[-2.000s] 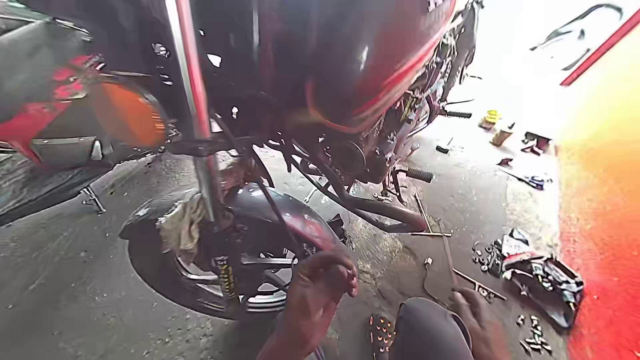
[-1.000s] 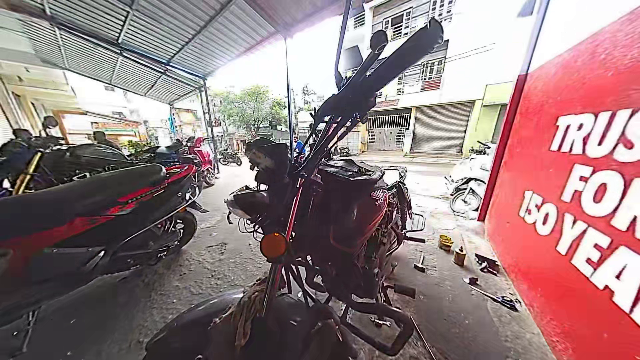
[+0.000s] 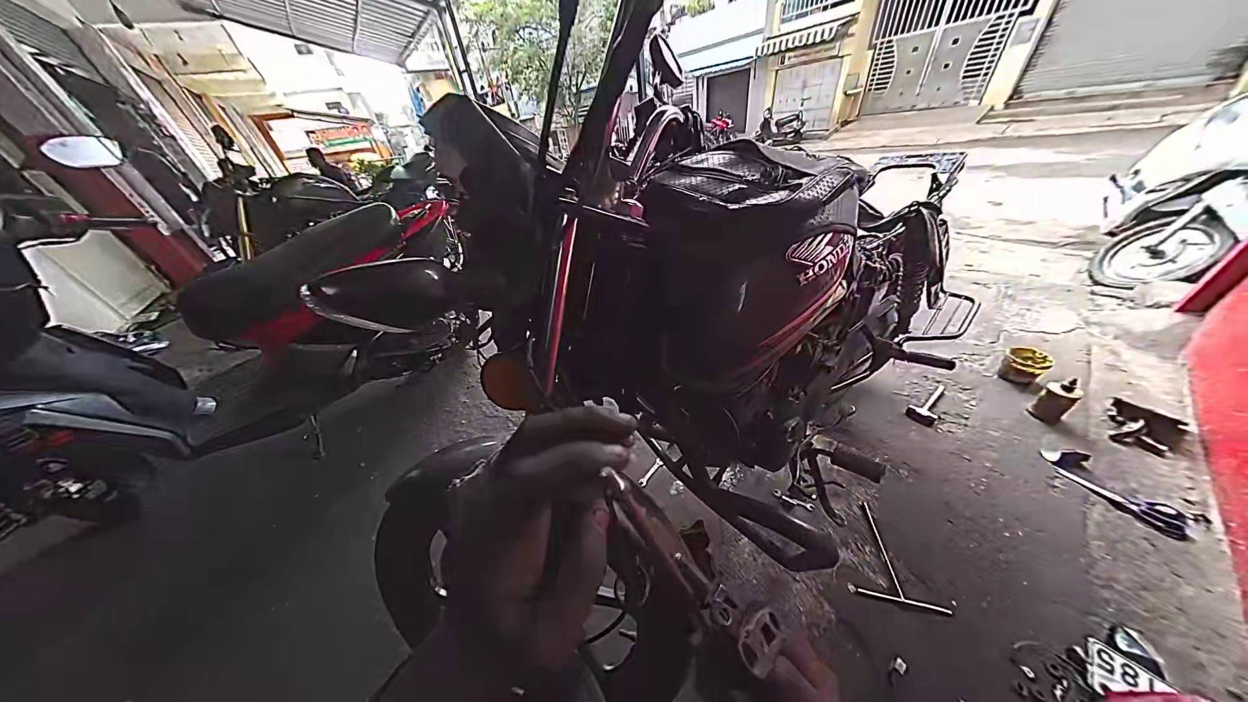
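Observation:
My left hand (image 3: 541,536) is raised in front of the motorcycle's front wheel, its fingers curled at the upper end of a long dark metal part (image 3: 673,546) with holes at its lower end. Whether these fingers grip the part is unclear. At the lower right, my right hand (image 3: 804,673), partly out of view, is closed around the lower end of that part. Behind them stands a Honda motorcycle with a dark fuel tank (image 3: 751,283), an orange turn signal (image 3: 510,380) and a black front tyre (image 3: 405,575).
A T-handle wrench (image 3: 902,597), a hammer (image 3: 924,406), a yellow tub (image 3: 1026,365) and a bottle (image 3: 1056,400) are on the ground to the right. Nearby are pliers (image 3: 1165,519) and metal parts. A red-and-black two-wheeler (image 3: 283,283) stands left; a red wall (image 3: 1224,419) rises right.
Both hands, out of sight one second ago, are in view with the metal part between them. The view has swung up from the ground, then partly down again.

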